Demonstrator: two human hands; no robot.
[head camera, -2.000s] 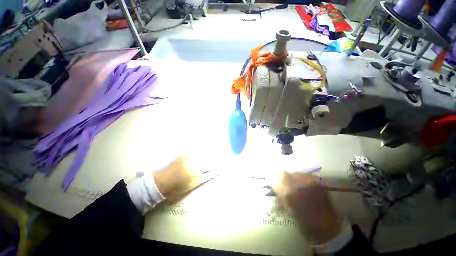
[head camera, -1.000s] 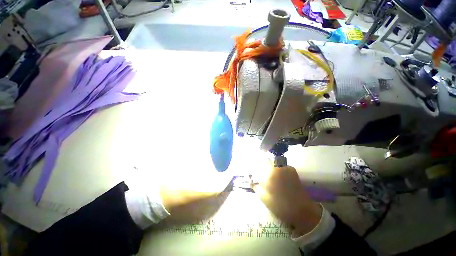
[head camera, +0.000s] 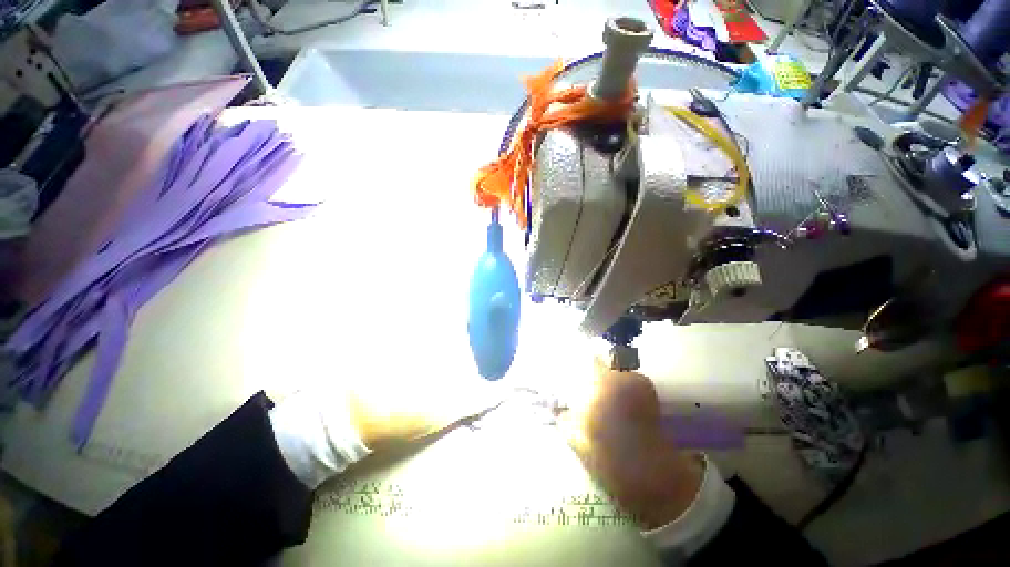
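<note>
The sewing machine head (head camera: 604, 222) stands right of centre. My right hand (head camera: 622, 437) is just below the presser foot area (head camera: 625, 352), its fingertips lost in glare. A flat purple strip (head camera: 706, 431) shows on the table just right of my right hand. My left hand (head camera: 404, 419) lies low on the table left of the needle area; its fingers are washed out by the light. A thin dark edge runs from it toward the needle. What either hand holds is unclear. A loose pile of purple strips (head camera: 166, 238) lies on the left of the table.
A blue bulb (head camera: 494, 310) hangs in front of the head from an orange cloth tie (head camera: 512, 166). A black-and-white patterned bundle (head camera: 814, 410) lies right of my right hand. A grey-blue trough (head camera: 410, 83) is behind the table. Thread cones (head camera: 989, 44) stand upper right.
The view has moved closer to the machine since the first frame. My right hand has moved up beside the presser foot. Since the second frame, more purple strip shows right of it.
</note>
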